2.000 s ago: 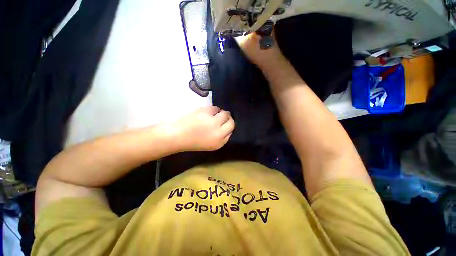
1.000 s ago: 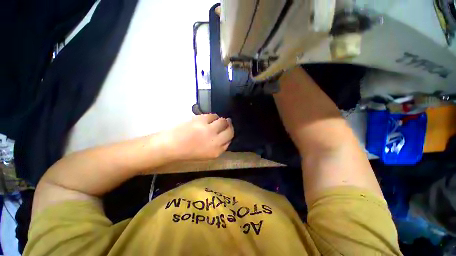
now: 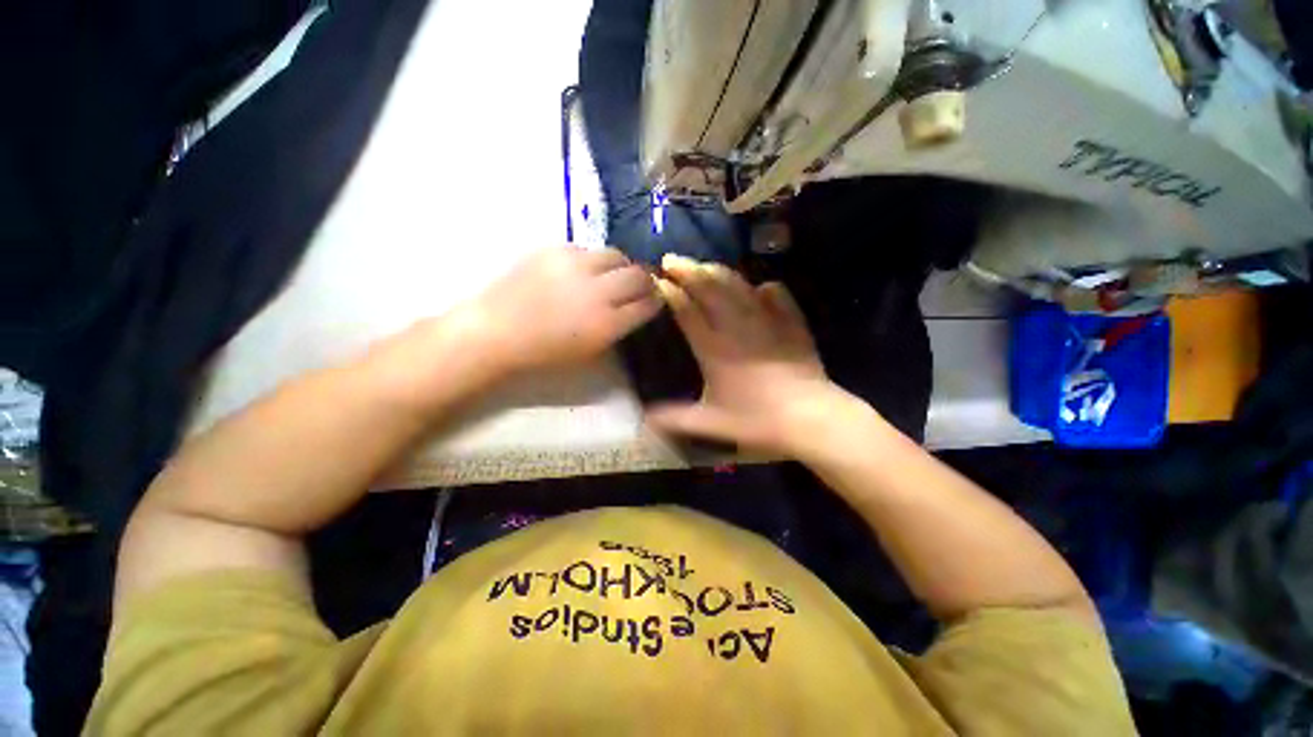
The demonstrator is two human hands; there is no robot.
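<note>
The black garment piece [image 3: 871, 274] lies under the sewing machine head [image 3: 850, 115], and a narrow strip of it runs up past the small bluish-white light at the needle [image 3: 660, 209]. My left hand [image 3: 576, 305] has its fingers curled on the cloth's left edge, just in front of the needle. My right hand [image 3: 746, 353] is beside it, slightly blurred, palm down over the cloth with thumb and fingers spread. Its fingertips are close to my left fingertips. The cloth under both hands is partly hidden.
Dark cloth [image 3: 245, 216] drapes over the left of the pale table [image 3: 418, 274]. A blue tray [image 3: 1109, 377] with white and red items stands right of the machine, beside an orange-brown panel [image 3: 1212, 360]. The table's front edge [image 3: 533, 468] runs before my body.
My right hand has come out from behind the machine head to the front of the needle. My left hand has moved slightly up towards the needle. The cloth has shifted.
</note>
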